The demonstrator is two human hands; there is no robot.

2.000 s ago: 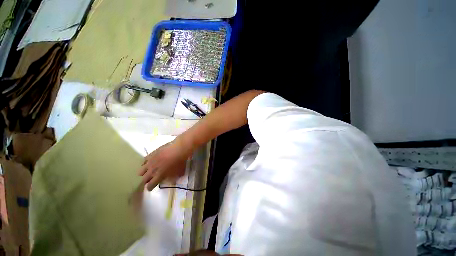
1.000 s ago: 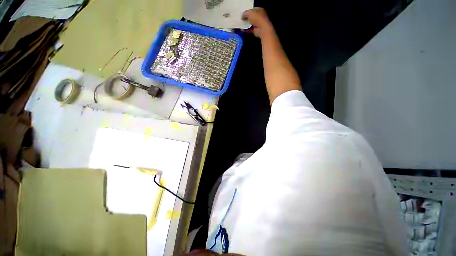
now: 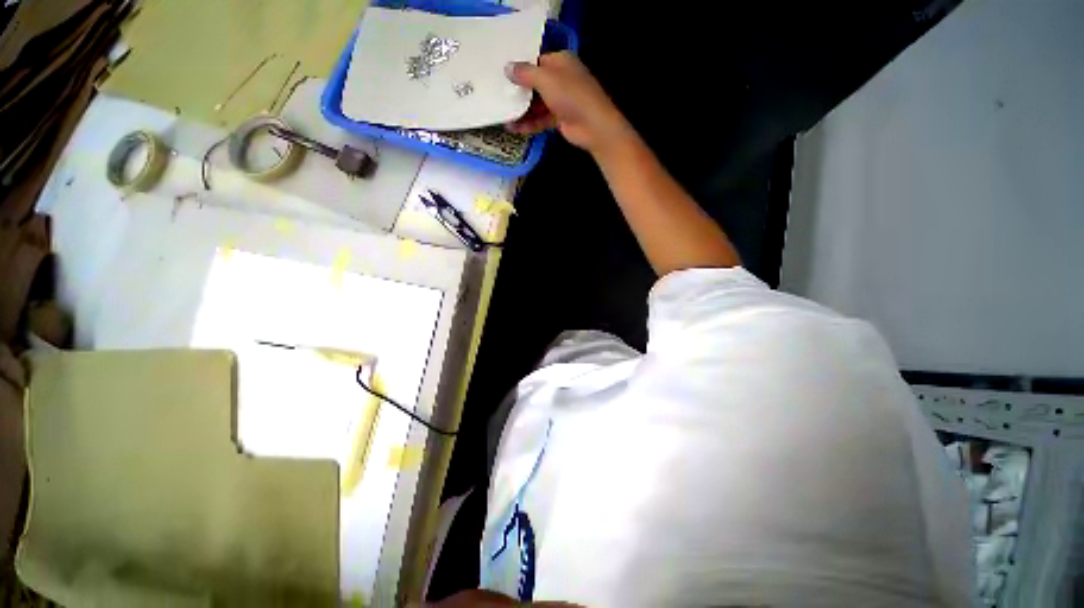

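Note:
My right hand (image 3: 568, 97) reaches up at the top of the view and is shut on the right edge of a white sheet or shallow tray (image 3: 386, 89). A small heap of silvery metal ornaments (image 3: 432, 56) and a separate small piece lie on it. It covers most of the blue-rimmed tray (image 3: 428, 151), whose glittery contents show only along the lower edge. A khaki panel (image 3: 155, 475) with a stepped edge lies at the lower left. Only a sliver of skin shows at the bottom edge; my left hand cannot be made out.
Black snips (image 3: 452, 222) lie below the blue tray. Two tape rolls (image 3: 137, 162) and a dark-headed tool (image 3: 354, 160) are left of them. A white board (image 3: 309, 311) carries yellow tape strips and a black cord (image 3: 404, 410). Another khaki sheet (image 3: 196, 54) lies at the upper left.
My right hand left the khaki panel, reached up to the white sheet and now holds it over the blue tray. The panel lies flat, lower left, with its stepped edge showing.

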